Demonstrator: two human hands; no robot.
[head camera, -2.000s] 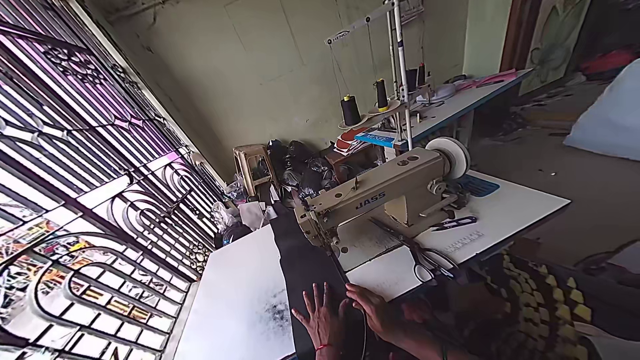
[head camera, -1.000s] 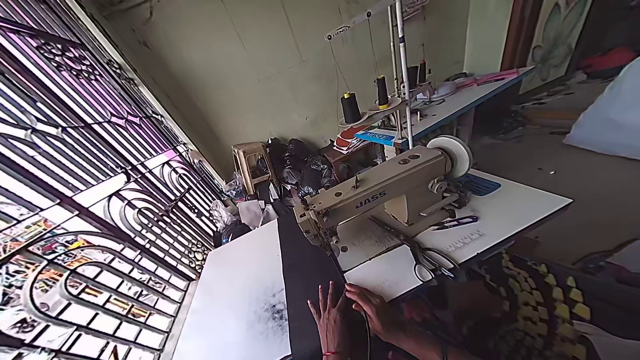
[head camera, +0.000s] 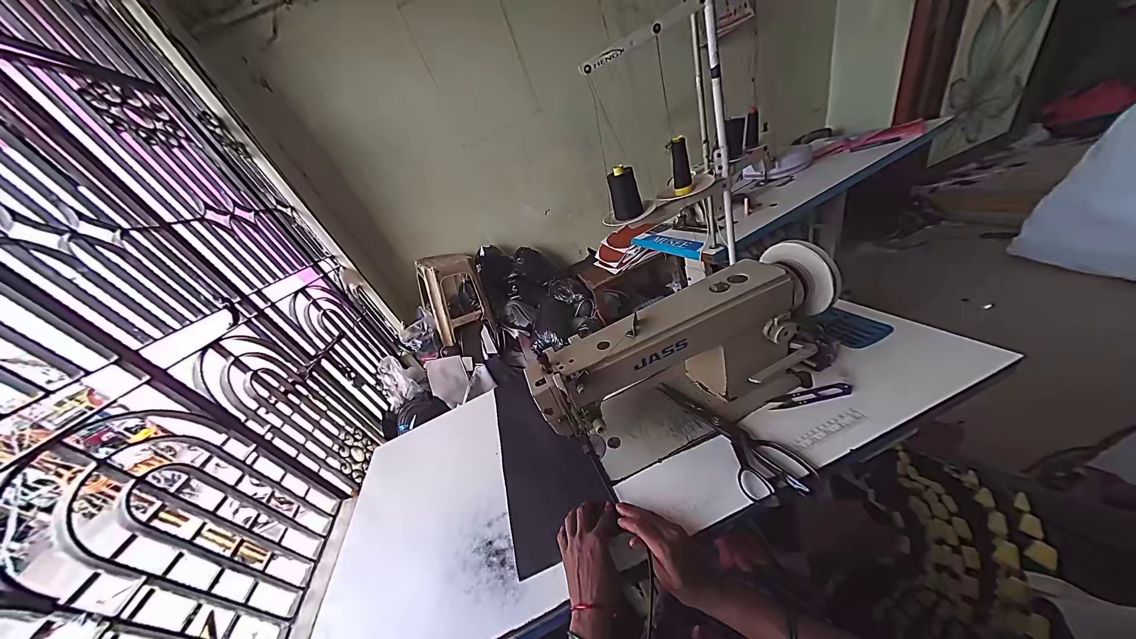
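Black fabric (head camera: 546, 479) lies under the needle end of a beige sewing machine (head camera: 666, 351) and over the white tabletop. My left hand (head camera: 587, 555) is at the fabric's near edge, fingers bent and close together; its grip underneath is hidden. Beside it, my right hand (head camera: 658, 541) pinches the fabric's right edge between thumb and finger, the fingertips of both hands nearly touching. A thin dark cord or strip (head camera: 650, 590) hangs below them. Large scissors (head camera: 754, 457) rest right of the machine's needle area, with purple-handled thread snips (head camera: 815, 395) behind them.
Thread cones (head camera: 625, 195) stand on a holder behind the machine. A barred metal grille (head camera: 222, 311) runs along the left. Black plastic bags (head camera: 532, 288) and a stool (head camera: 448, 288) are by the wall. Another table (head camera: 816, 191) stands at the back right.
My left hand has gone from lying spread on the fabric to bent fingers at its near edge. The fabric has moved away from me, under the machine and beyond.
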